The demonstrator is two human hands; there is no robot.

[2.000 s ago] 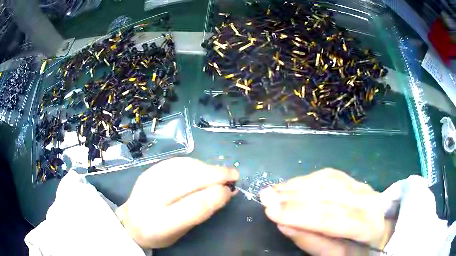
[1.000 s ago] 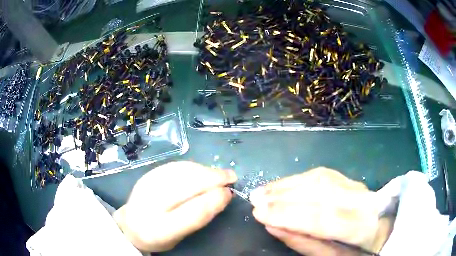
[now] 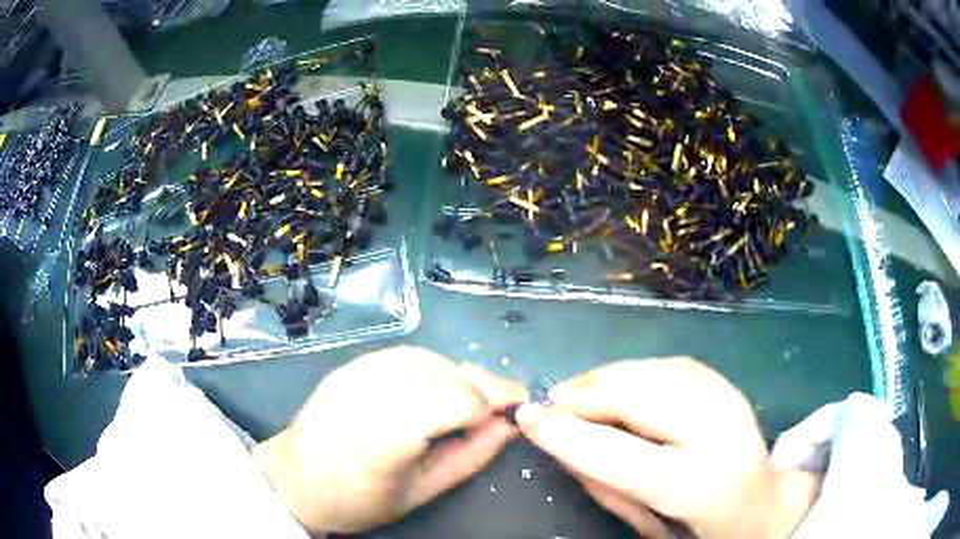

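My left hand [image 3: 384,442] pinches a tiny dark part [image 3: 513,412] between thumb and fingers at the lower middle; most of it is hidden. My right hand [image 3: 663,437] meets it from the right, its thumb and fingertip touching or nearly touching the same part. The tweezers cannot be made out. Small clear or whitish pads [image 3: 541,387] show just behind the fingertips, partly covered by my right hand. A few white specks lie on the mat in front of the hands.
The left clear tray [image 3: 413,305] holds loose black parts with gold tails. The right clear tray [image 3: 632,299] is heaped with the same. A tray of dark parts [image 3: 40,168] is far left. A red item [image 3: 931,124] and a clear bubbly strip [image 3: 882,305] are at right.
My right hand has moved in until its fingertips meet those of my left hand. The thin tweezer tip seen between the hands before no longer shows. The view has shifted slightly.
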